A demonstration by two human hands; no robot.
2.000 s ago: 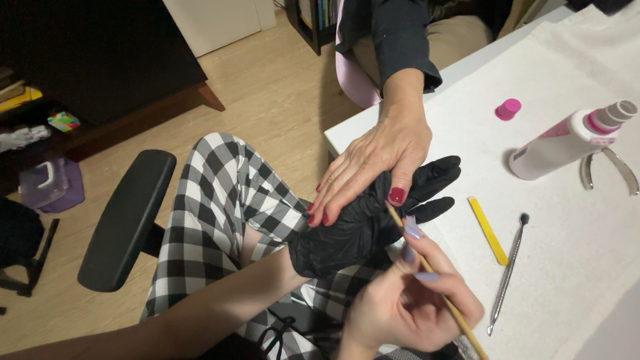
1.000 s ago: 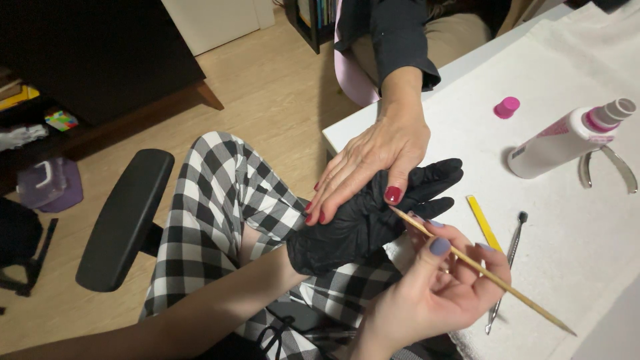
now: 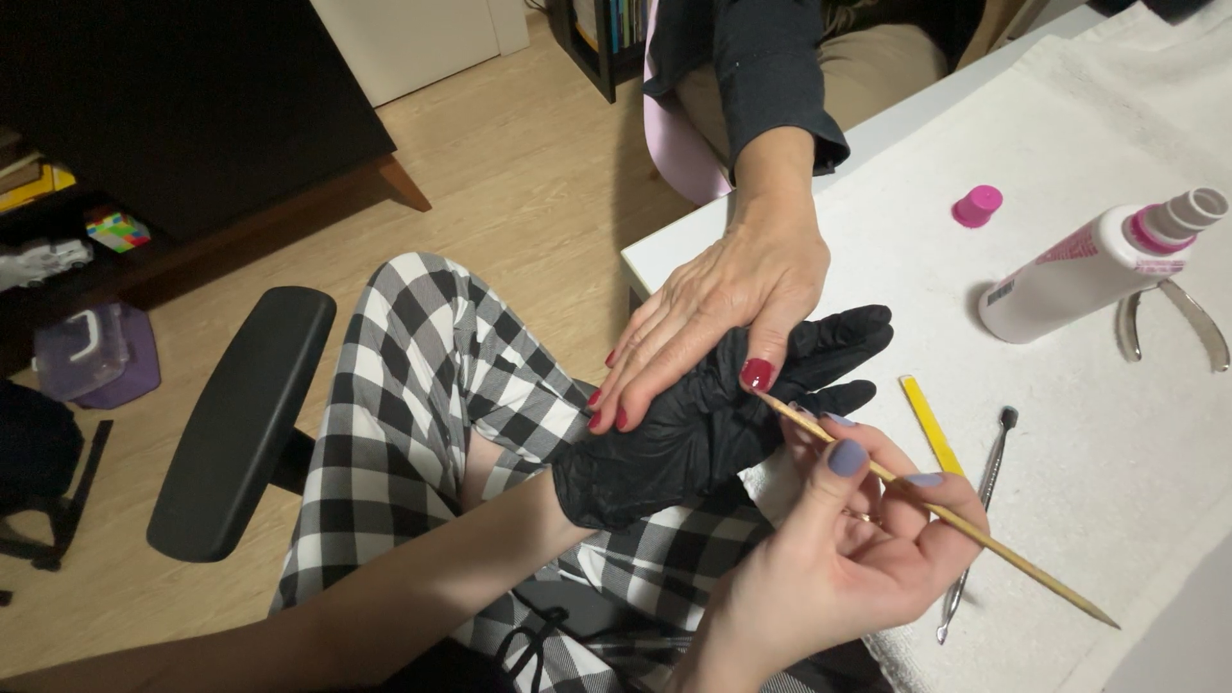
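Note:
My left hand (image 3: 674, 443), in a black glove, lies palm up under the other person's hand (image 3: 736, 279) and supports it, its fingers partly hidden. That hand has red-painted nails. Bare, with grey-purple nails, my right hand (image 3: 866, 539) holds a pointed wooden stick (image 3: 1020, 561); the stick's tip touches the edge of the person's red thumbnail (image 3: 757, 373). On the white towel (image 3: 1078, 481) beside my right hand lie a yellow nail file (image 3: 930, 423) and a metal cuticle pusher (image 3: 991, 462), partly covered by my fingers.
A white bottle (image 3: 1068, 274) with an open neck stands on the towel, its label bearing writing. A pink cap (image 3: 978, 206) and metal nippers (image 3: 1193, 322) lie near it. The table corner (image 3: 640, 255) is beside the person's wrist. A black chair armrest (image 3: 241, 423) is at left.
My right hand has changed its hold on the stick; the stick lay steeper before and now slants lower toward the right. The person's hand and my left hand have hardly moved.

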